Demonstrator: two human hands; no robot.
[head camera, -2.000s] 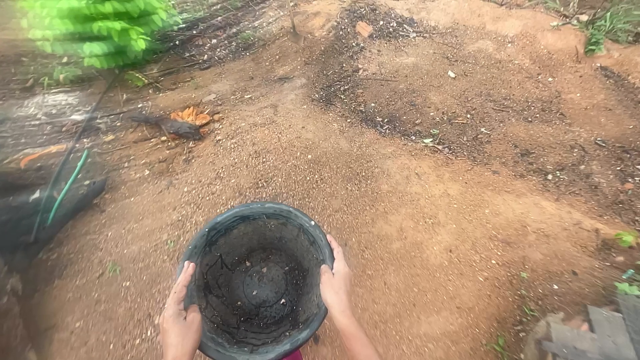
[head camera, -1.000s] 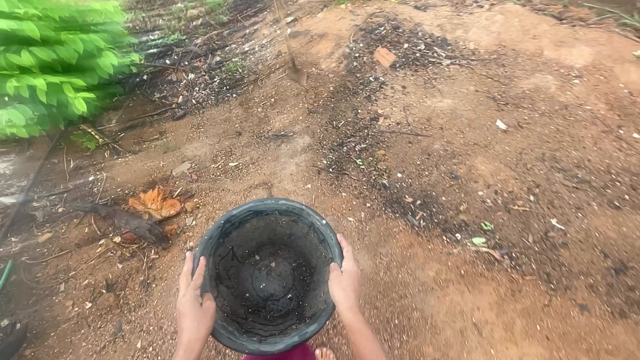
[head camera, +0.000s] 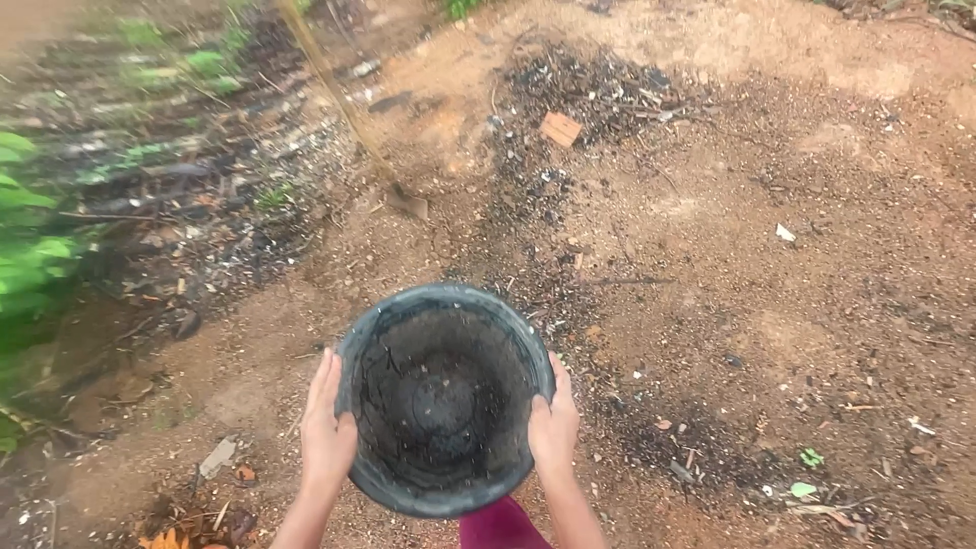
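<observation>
A round black tub (head camera: 446,400), its inside smeared with dirt and small bits, is held up between my two hands with its mouth facing me. My left hand (head camera: 328,427) presses on the left side of the rim. On the right side, my right hand (head camera: 554,427) grips the rim with the thumb over its edge. Beyond the tub, a hoe (head camera: 408,202) with a long wooden handle rests with its blade on the soil. The tub hides the ground beneath it.
A heap of dark charred debris (head camera: 602,88) lies ahead, with a broken brick piece (head camera: 560,129) at its edge. Leafy green plants (head camera: 34,252) stand at the left. An orange, withered clump (head camera: 166,540) lies at the lower left. Litter dots the reddish soil.
The view has moved forward over the ground, bringing the hoe and debris heap closer. Both hands still hold the tub. The orange clump now sits at the bottom edge.
</observation>
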